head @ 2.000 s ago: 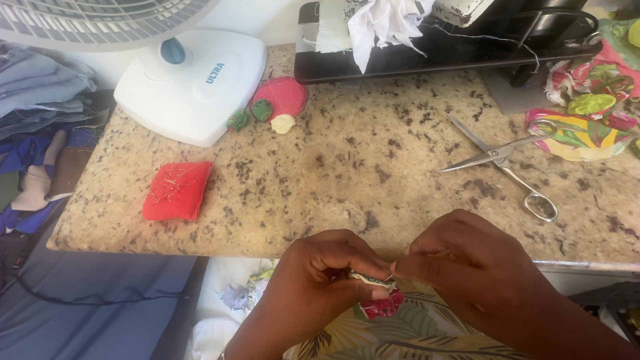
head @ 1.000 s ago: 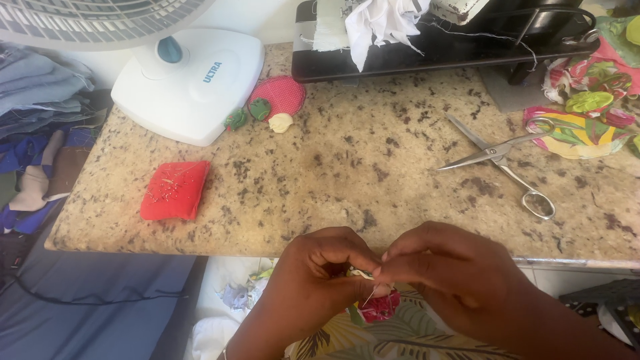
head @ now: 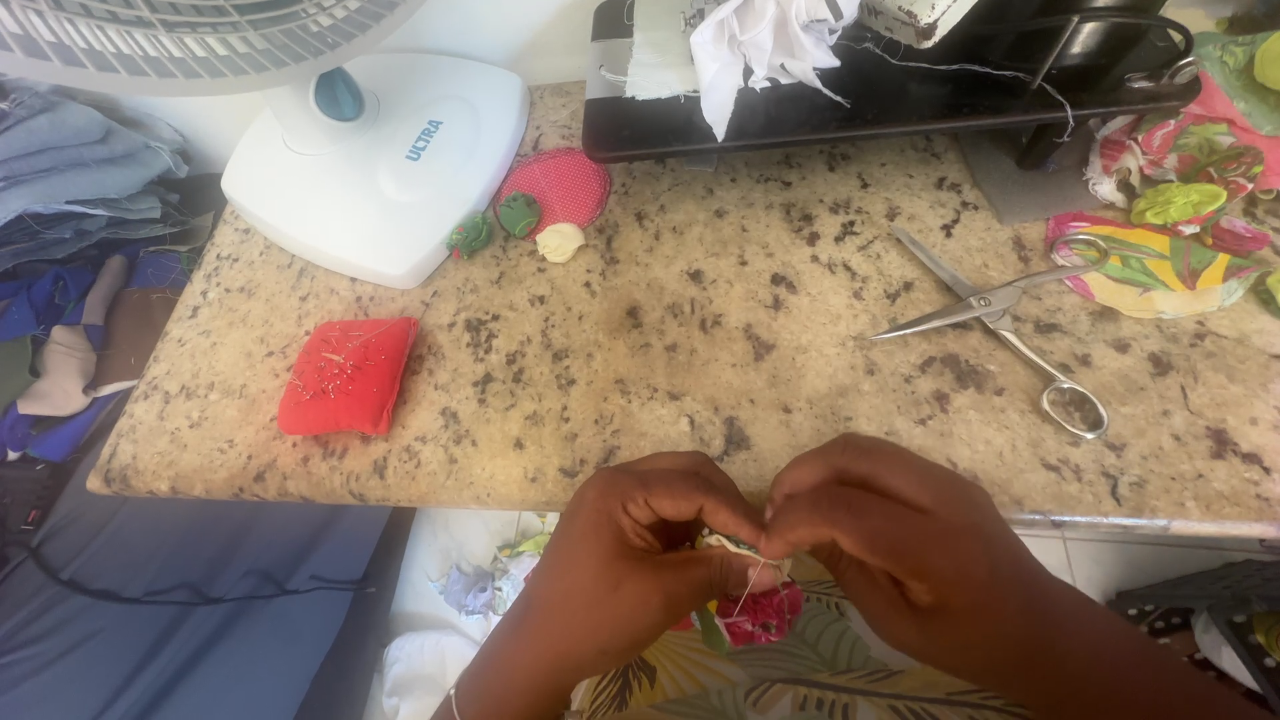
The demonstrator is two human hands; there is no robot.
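Note:
My left hand [head: 665, 550] pinches a small gathered piece of printed fabric [head: 760, 612], dark pink with some green and white, just off the counter's front edge. Against its upper edge, my right hand [head: 870, 520] has thumb and fingertips closed; whether a needle is between them is hidden. A pale thread [head: 748, 588] runs over the fabric below the fingertips. On the granite counter, a red pincushion [head: 348, 378] full of pins lies to the left. Metal scissors [head: 990, 305] lie with spread blades to the right, beyond my right hand.
A white fan base [head: 380, 170] stands back left beside a pink dotted fabric circle [head: 575, 185] and small fabric pieces. Behind is a black machine base [head: 900, 100] with white cloth [head: 765, 50] on it. Floral fabric pieces [head: 1150, 270] lie at right, folded denim [head: 80, 160] at left.
Both hands stay together at the fabric. My right hand has moved slightly closer over my left fingertips than two seconds ago, and the dark pink fabric has shifted a little below them.

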